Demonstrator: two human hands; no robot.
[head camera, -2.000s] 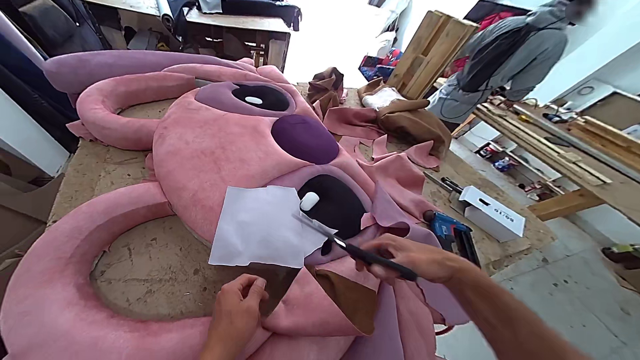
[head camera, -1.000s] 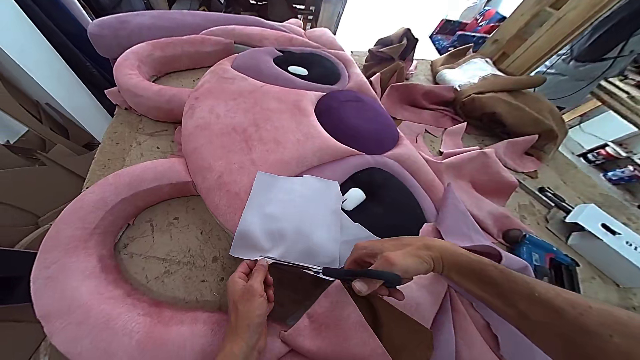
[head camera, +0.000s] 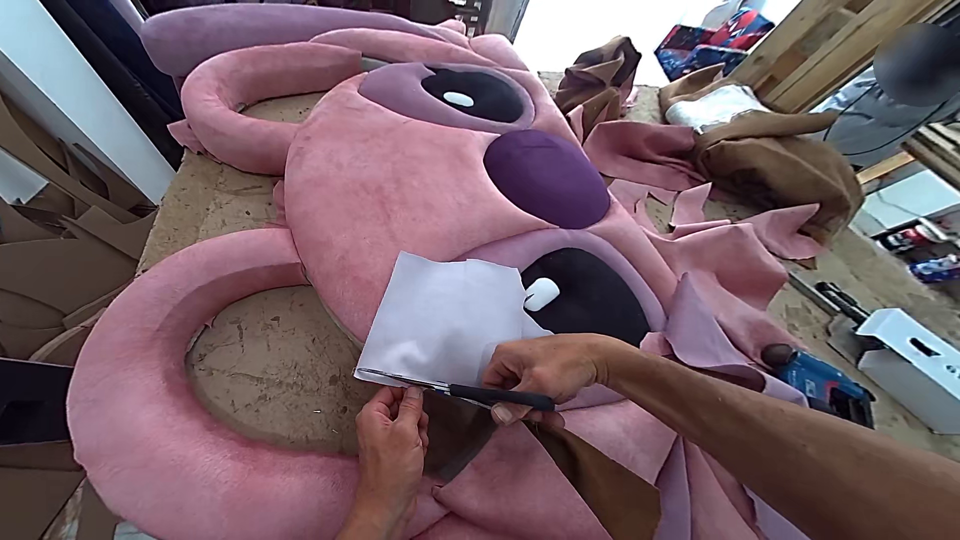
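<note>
My right hand (head camera: 529, 375) grips dark-handled scissors (head camera: 499, 395), whose blades lie along the lower edge of a white sheet (head camera: 442, 319). Between thumb and fingers, my left hand (head camera: 394, 427) pinches that edge just below the blades. Beneath the sheet lies a large pink plush-covered figure (head camera: 375, 180) with a purple oval nose (head camera: 547, 180) and two black eyes with white highlights. Its looped pink part (head camera: 127, 375) curves around at the left. Pink and brown fabric flaps (head camera: 600, 480) lie below my right hand.
A worktop (head camera: 262, 360) carries the figure. Brown and pink fabric pieces (head camera: 780, 157) lie at the upper right. A blue power tool (head camera: 821, 382) and a white box (head camera: 915, 367) sit at the right. Brown sheet offcuts (head camera: 45, 285) stand at the left. A person (head camera: 900, 97) is partly visible at the upper right.
The scissors have moved from the sheet's right side to its lower edge. My left hand, below the sheet two seconds ago, now pinches that edge. The view has moved closer.
</note>
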